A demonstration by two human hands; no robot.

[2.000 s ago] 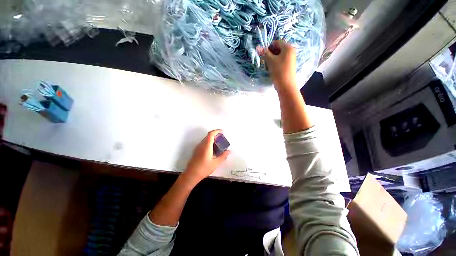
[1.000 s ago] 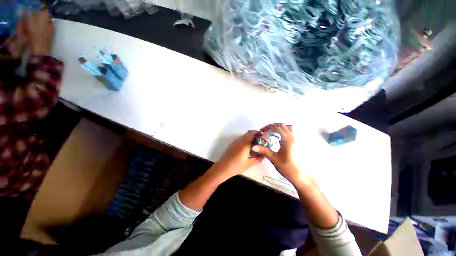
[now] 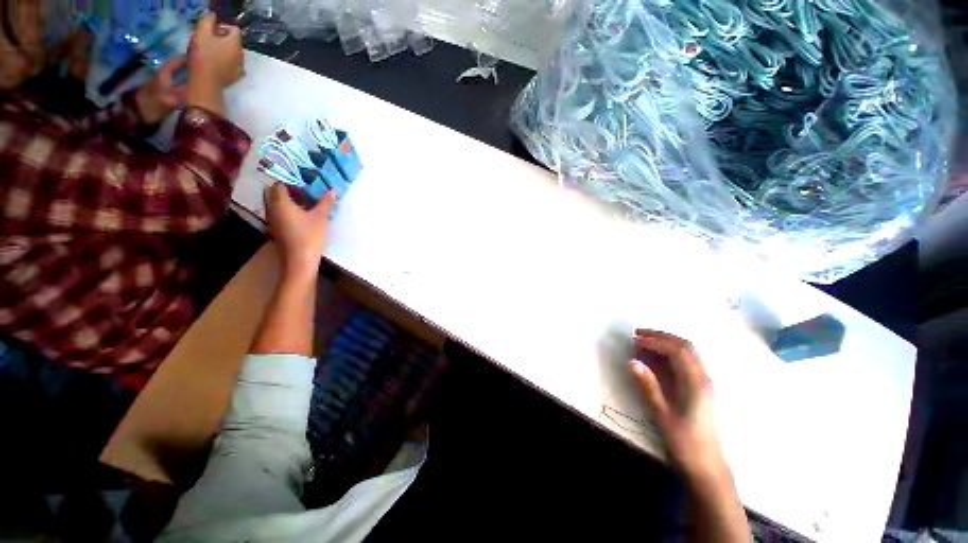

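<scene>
Several small blue retail boxes (image 3: 338,159) stand close together at the left part of the white tabletop (image 3: 488,265), with pale cable loops sticking out of their tops. My left hand (image 3: 300,217) is shut on the nearest blue box of this cluster, its fingers hiding part of it. My right hand (image 3: 676,387) is over the tabletop near its front edge, fingers apart and holding nothing. Another blue box (image 3: 810,337) lies on the right part of the tabletop, beyond my right hand.
A large clear bag of pale cable coils (image 3: 732,117) bulges over the far edge. Clear plastic pieces (image 3: 356,21) lie at the far left. A person in a red plaid shirt (image 3: 96,212) works at left. An open carton (image 3: 196,366) holding blue boxes is below the table.
My hands have parted. My left hand has moved left to the cluster with a box, while my right hand has opened. The view has shifted left, showing more of the other person.
</scene>
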